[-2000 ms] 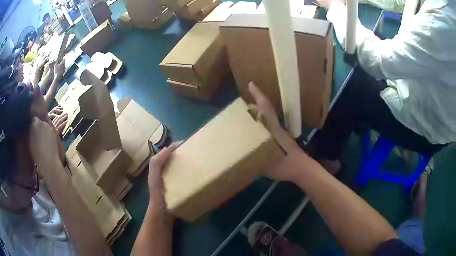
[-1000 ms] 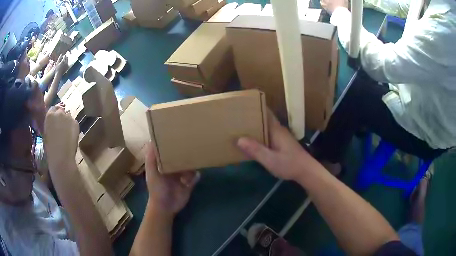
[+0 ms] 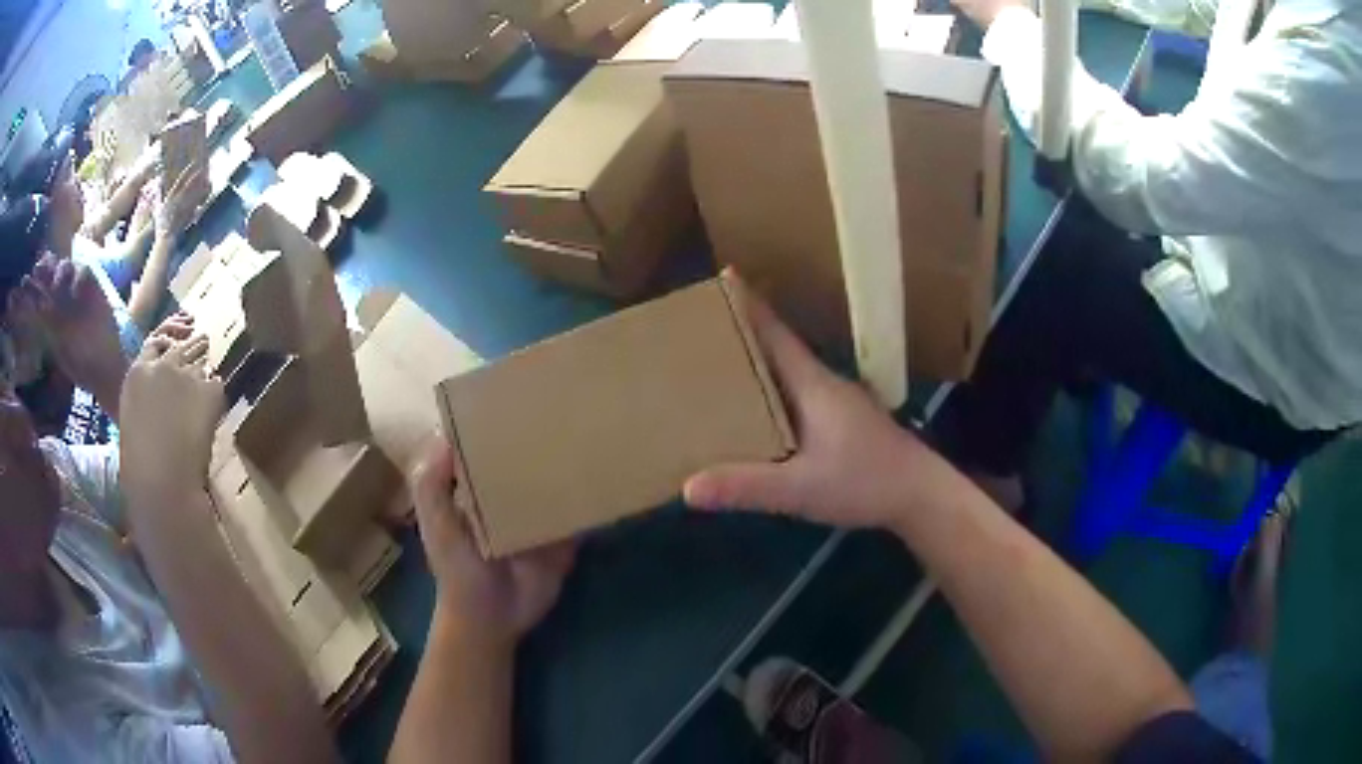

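A closed plain brown folded mailer box (image 3: 613, 411) is held above the green table in the middle of the view. Its large flat face is turned towards me, with its right end tilted up. My left hand (image 3: 490, 564) grips the lower left corner, its fingers partly hidden behind the box. My right hand (image 3: 819, 448) holds the right end, with the thumb near the lower right edge and the other fingers mostly behind the box. Both hands are bare.
Stacked closed boxes (image 3: 575, 172) and a large upright carton (image 3: 769, 179) stand beyond, beside a pale post (image 3: 862, 224). A part-folded box (image 3: 321, 463) and flat blanks (image 3: 321, 620) lie left, near seated people. A person in white sits right on a blue stool (image 3: 1158, 500).
The box has turned from showing its narrow side and top to showing its large face, and now its right end is tilted up. The neighbour at the left has moved their head and arm.
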